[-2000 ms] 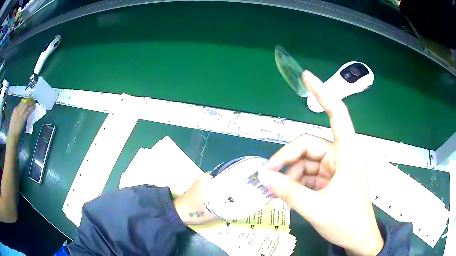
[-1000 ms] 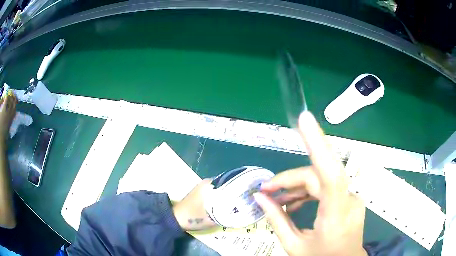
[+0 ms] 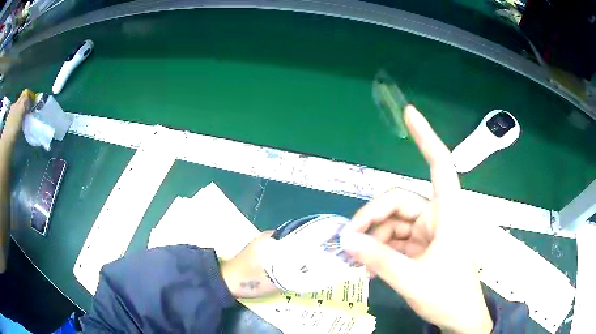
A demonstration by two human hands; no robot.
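Note:
A white handheld device [image 3: 304,261] with a dark panel on its far side is held low in front of me. My left hand [image 3: 251,267] is around it from the left; its fingers are hidden behind the device. My right hand [image 3: 425,241] pinches a small bluish spot [image 3: 336,244] at the device's white face with thumb and a finger. Its raised index finger carries a clear greenish oval film [image 3: 390,104] at the tip, over the belt. Yellow-white label sheets [image 3: 327,305] with black print lie below the device.
A green belt [image 3: 248,78] runs behind a white rail [image 3: 261,162]. Devices lie on it at right [image 3: 489,139] and far left [image 3: 72,66]. More label sheets lie left [image 3: 124,215] and right [image 3: 529,277]. A phone [image 3: 48,196] lies left, near another person's arm [image 3: 9,156].
The belt device at right has moved further right. The raised finger dipped, then rose again with the film. The other person's hand has moved to the white block. The device remains in my left hand.

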